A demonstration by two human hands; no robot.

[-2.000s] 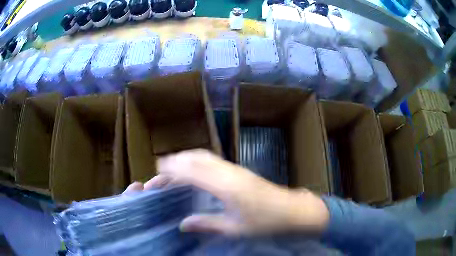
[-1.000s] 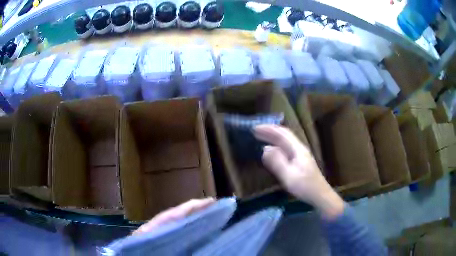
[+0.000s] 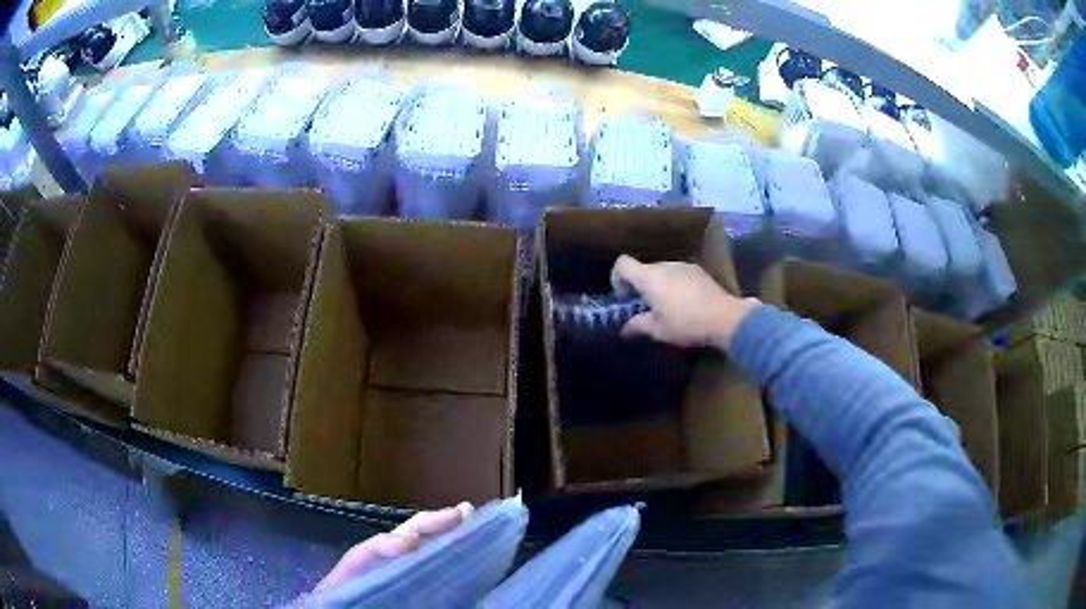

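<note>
My right hand [image 3: 681, 305] reaches into an open brown carton [image 3: 736, 410] right of centre. Its fingers grip the upper edge of a dark bagged solar panel [image 3: 613, 369], which is tilted inside the carton. My left hand [image 3: 387, 547] is at the bottom edge, partly cut off, against a stack of bagged panels [image 3: 453, 569] in cloudy plastic. The stack is spread into two bundles whose tips point up and right; most of the left hand is hidden behind them.
More open cartons [image 3: 441, 303] stand in a row to both sides. Behind them is a row of bagged main units [image 3: 536, 149]. Camera heads with black fronts [image 3: 488, 24] stand on the green bench. A metal shelf rail [image 3: 881, 66] crosses the top right. Stacked cartons [image 3: 1058, 357] stand at the far right.
The view has shifted, so the cartons and units appear moved. My right hand left the held stack and went into the carton with a panel. My left hand stays at the stack.
</note>
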